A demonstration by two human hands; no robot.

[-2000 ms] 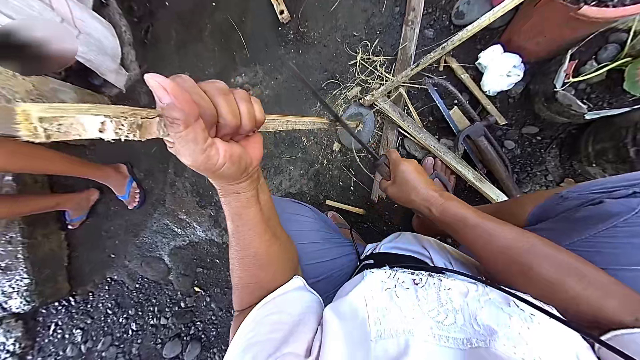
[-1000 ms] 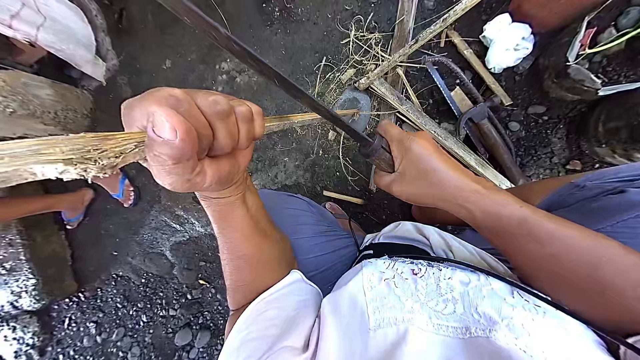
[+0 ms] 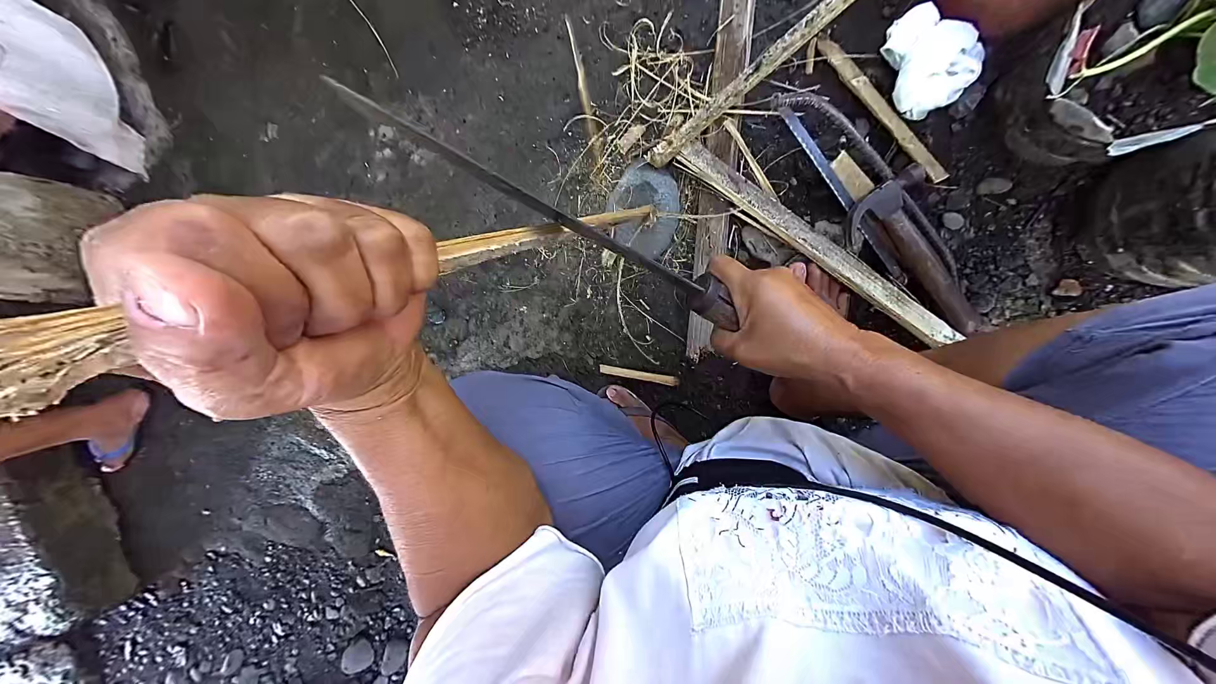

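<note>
My left hand (image 3: 266,304) is closed around a split, fibrous length of bamboo or wood (image 3: 513,242), which runs out of view at the left. The strip's narrow tip lies over a flat grey stone (image 3: 646,195) on the ground. My right hand (image 3: 793,318) grips the dark handle of a long-bladed knife (image 3: 494,180). Its blade points to the upper left and crosses above the strip, close to the stone. Whether blade and strip touch, I cannot tell. Thin curled shavings (image 3: 655,81) lie around the stone's far side.
Long wooden strips (image 3: 826,242) lie crossed beyond my right hand, beside a hacksaw (image 3: 817,157) and another wooden-handled tool (image 3: 917,256). A crumpled white bag (image 3: 933,62) is at the upper right. Another person's foot in a blue flip-flop (image 3: 114,442) stands at the left.
The knife blade has swung from a raised position near the camera down to across the strip. My left hand has come nearer the camera, still around the strip.
</note>
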